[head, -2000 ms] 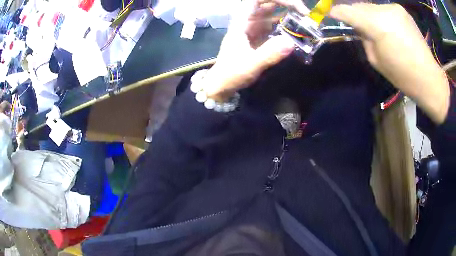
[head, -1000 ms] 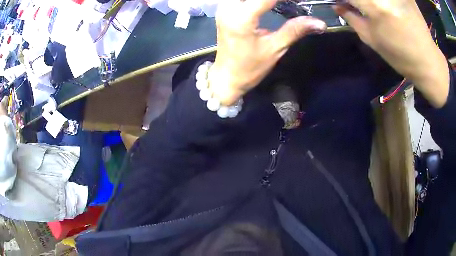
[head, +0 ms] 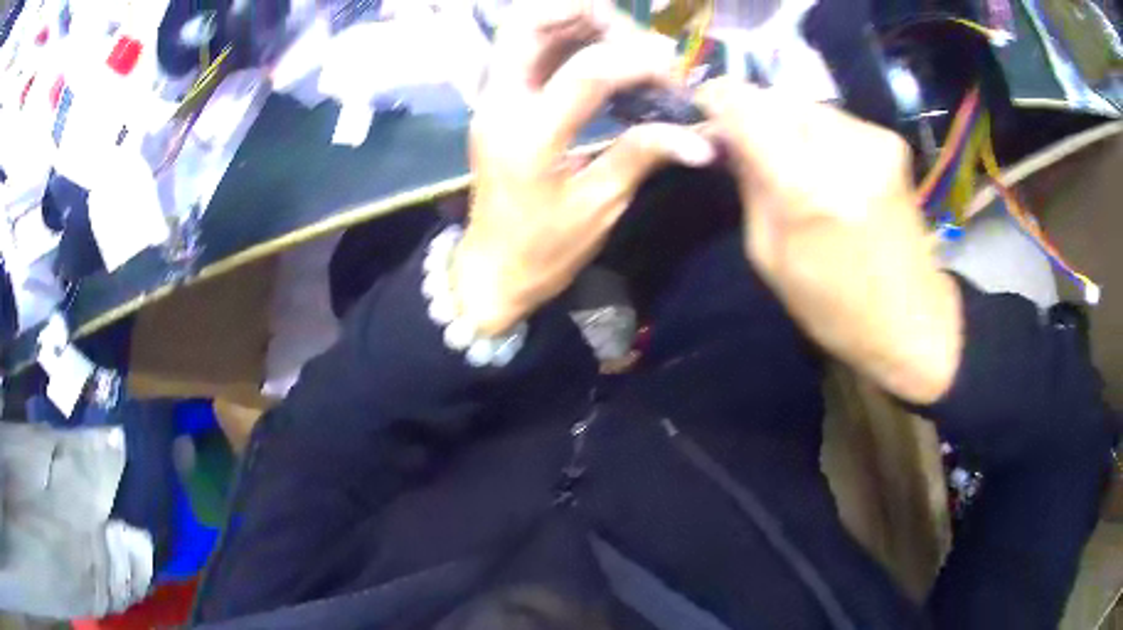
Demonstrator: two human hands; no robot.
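Observation:
A small dark part (head: pixel 655 108) is held between my two hands in front of my chest, just over the bench edge; it is blurred and partly hidden by fingers. My left hand (head: pixel 560 160), with a white bead bracelet at the wrist, grips its left side with thumb and fingers. My right hand (head: pixel 837 209) is closed at its right side, its fingertips touching the part. Whether the right fingers hold something else too, I cannot tell.
White camera housings (head: pixel 123 209) crowd the dark green bench (head: pixel 296 185) at left. Coloured wires (head: pixel 967 154) with small plugs hang over the bench edge at right. A cardboard carton (head: pixel 203 332) is below the bench. Another person's light grey clothing (head: pixel 56 517) shows at lower left.
The silvery module and yellow strip seen two seconds ago between my hands no longer show. Both hands are closer together around a dark part. The view has shifted, showing more wires at right.

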